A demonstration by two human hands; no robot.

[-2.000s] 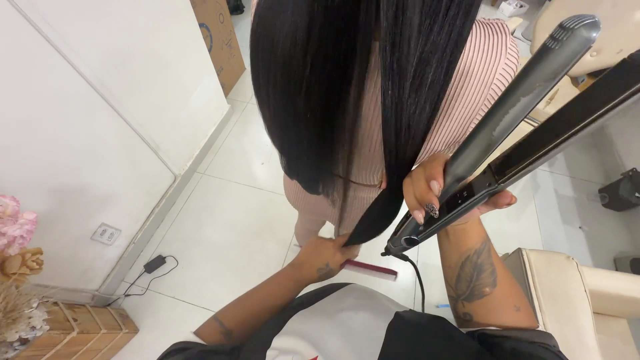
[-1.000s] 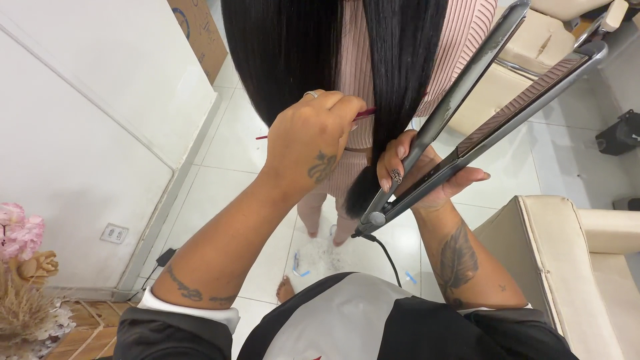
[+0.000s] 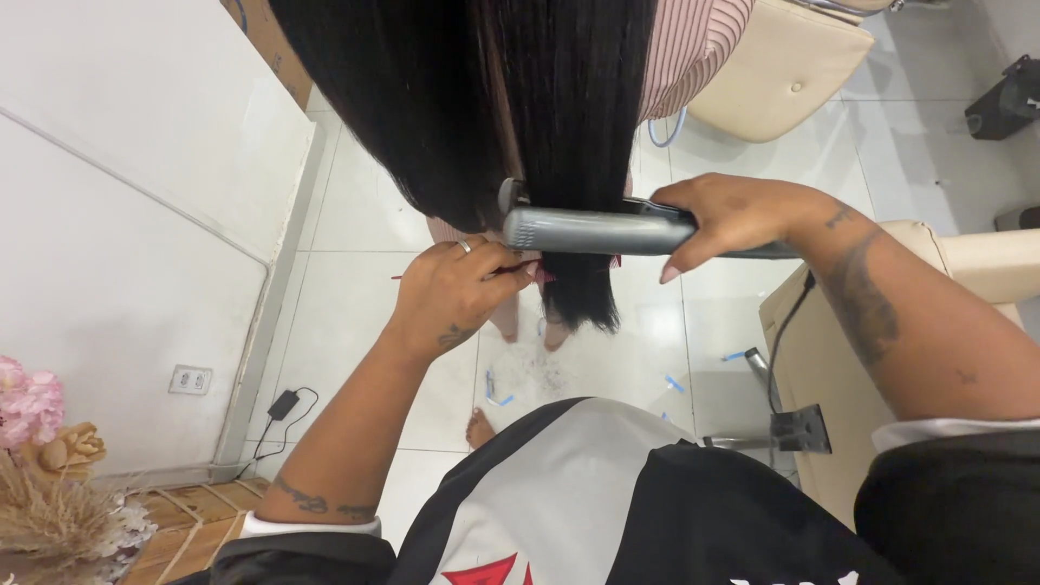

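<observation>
My right hand grips a grey hair straightener, held level across a section of long, straight black hair. The hair runs between its plates near the ends. My left hand holds a thin red comb just below the straightener; the comb's teeth sit at the hair and part of it is hidden behind the strands. The person with the hair stands in front of me, back turned, in pink ribbed clothing.
A cream chair stands at my right, another cream seat beyond it. A wall with a socket runs along the left, near a black power adapter and pink flowers. Blue strips lie on the tiles.
The straightener has turned from a raised, spread position to level across the hair. My left hand, with the comb, has moved down toward the hair ends.
</observation>
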